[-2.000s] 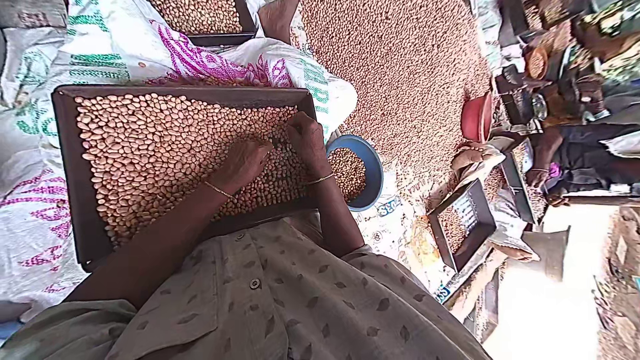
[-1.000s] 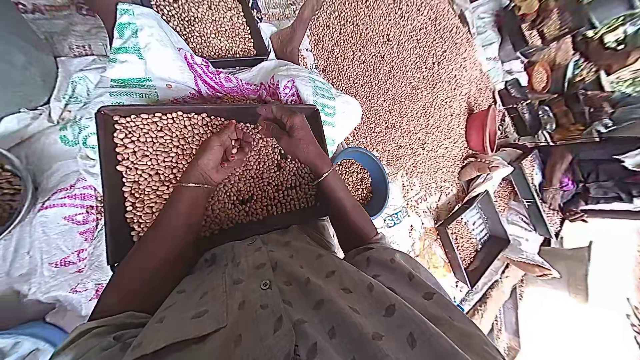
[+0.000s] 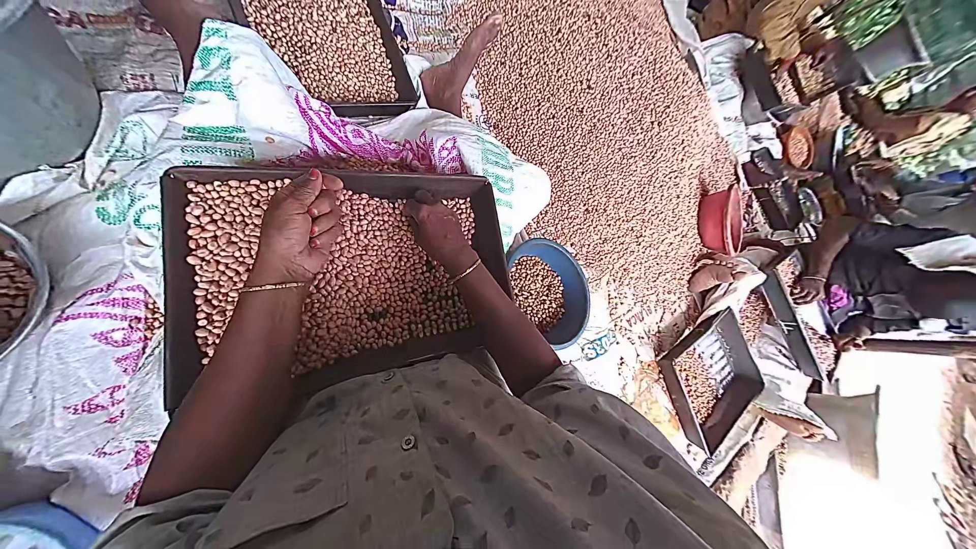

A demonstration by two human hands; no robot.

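A dark rectangular tray (image 3: 177, 290) of shelled nuts, which look like peanuts (image 3: 366, 267), lies in front of my body. My left hand (image 3: 301, 225) is over the tray's upper middle with its fingers curled inward; small reddish bits show between them, perhaps nuts or nails. Farther right, my right hand (image 3: 438, 232) reaches down to the nuts near the tray's far edge, its fingertips bent and partly hidden. Whether it holds a nut cannot be told. Each wrist wears a thin bangle. A blue bowl (image 3: 577, 293) partly filled with nuts stands just right of the tray.
Printed white sacks (image 3: 526, 179) lie under and around the tray. Beyond is another nut tray (image 3: 374, 108) beside a bare foot (image 3: 465, 65). A large nut heap (image 3: 587, 137) spreads at upper right, near a red bowl (image 3: 720, 219). Other people with trays are at far right; metal basins are at left.
My left hand, raised with parted fingers a second ago, is now curled. My right hand has gone from near the left hand to the tray's right part, down at the nuts.
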